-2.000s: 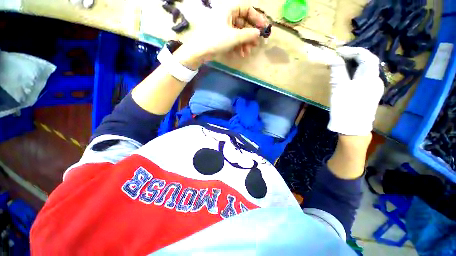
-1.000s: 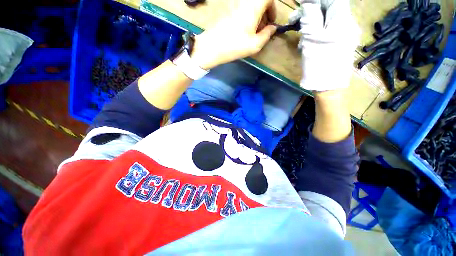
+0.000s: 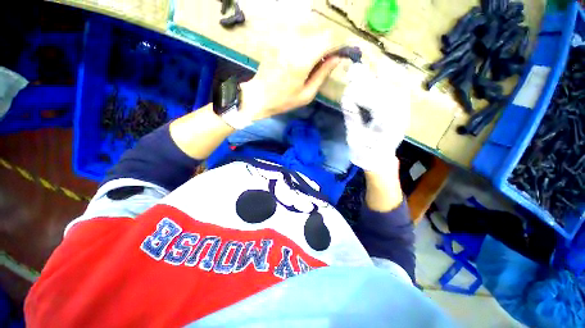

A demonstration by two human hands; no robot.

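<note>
My left hand [image 3: 282, 80], bare with a dark watch, reaches over the cardboard-covered table. Its fingers hold a small dark piece [image 3: 350, 53] beside the fingertips of the other hand. My right hand [image 3: 378, 112], in a white glove, is curled close to it around a black part [image 3: 364, 115]; only a dark bit shows and the glove is overexposed, so whether the two parts touch is hidden. A pile of black legs [image 3: 484, 48] lies to the right. A few small dark pieces [image 3: 233, 17] lie at the upper left.
A green cap [image 3: 382, 15] sits behind my hands near a tear in the cardboard. A large blue tray [image 3: 545, 102] full of black legs stands at the right. A blue bin [image 3: 82, 109] with dark parts is below the table at the left. An orange-brown crate [image 3: 431, 189] shows below the edge.
My left hand has moved slightly left and down. My gloved hand went from the right side to my left hand, then lower. The black leg pile has fewer blurred edges.
</note>
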